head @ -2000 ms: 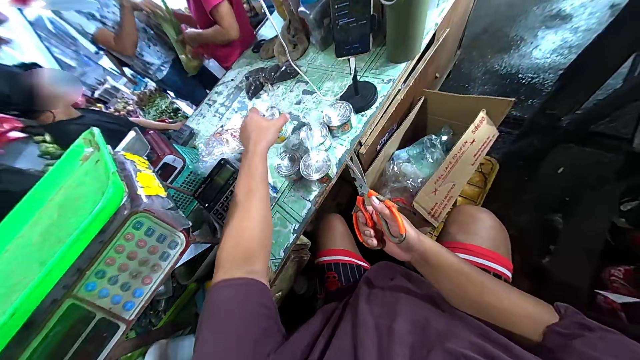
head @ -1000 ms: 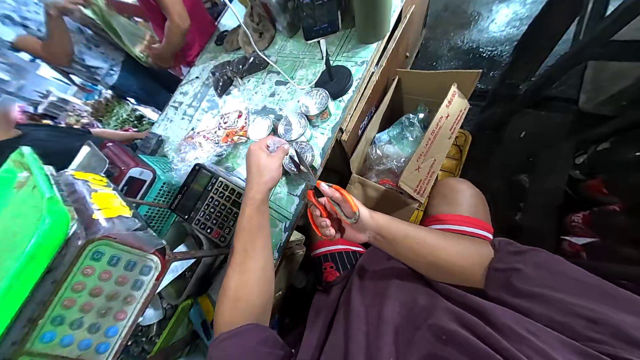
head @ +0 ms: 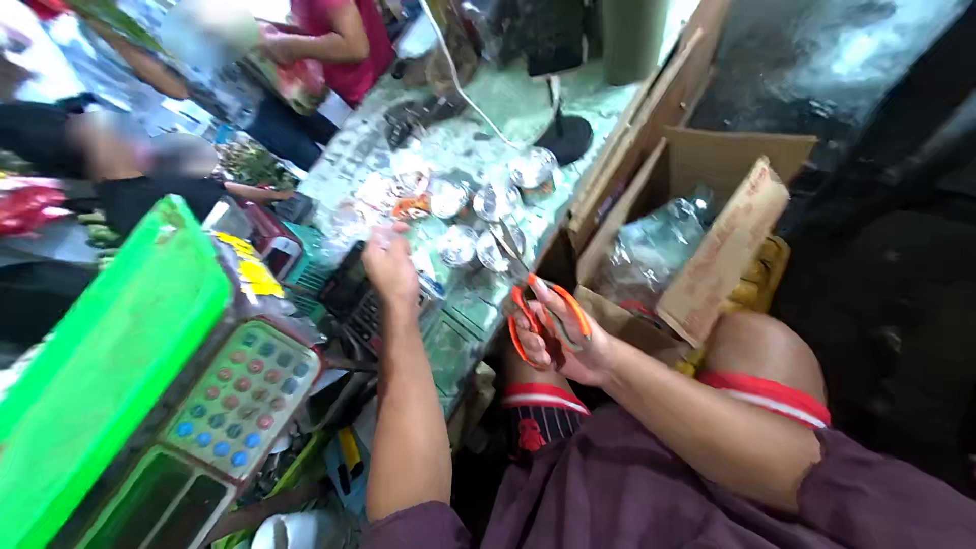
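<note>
My right hand (head: 560, 332) holds scissors with orange handles (head: 577, 309), their blades slightly apart and pointing up toward a round metal-topped can (head: 500, 248) at the table's edge. Several more such cans (head: 496, 202) stand close together on the green patterned table (head: 461, 324). My left hand (head: 390, 259) is over the table, left of the cans and just above a black calculator (head: 358, 309). Its fingers are blurred, so whether it holds anything is unclear. Past its fingertips lie clear plastic packets with an orange print (head: 412, 207).
A cardboard box (head: 720, 259) with clear plastic bags (head: 659, 240) stands right of the table. A phone stand (head: 566, 139) and a green cylinder (head: 631, 42) are at the back. A scale with a keypad (head: 240, 396) and green tray (head: 114, 320) is at left. People stand across the table.
My left hand has moved left from the cans, where it was beside the scissors' blades one second ago. The scissors have stayed in my right hand.
</note>
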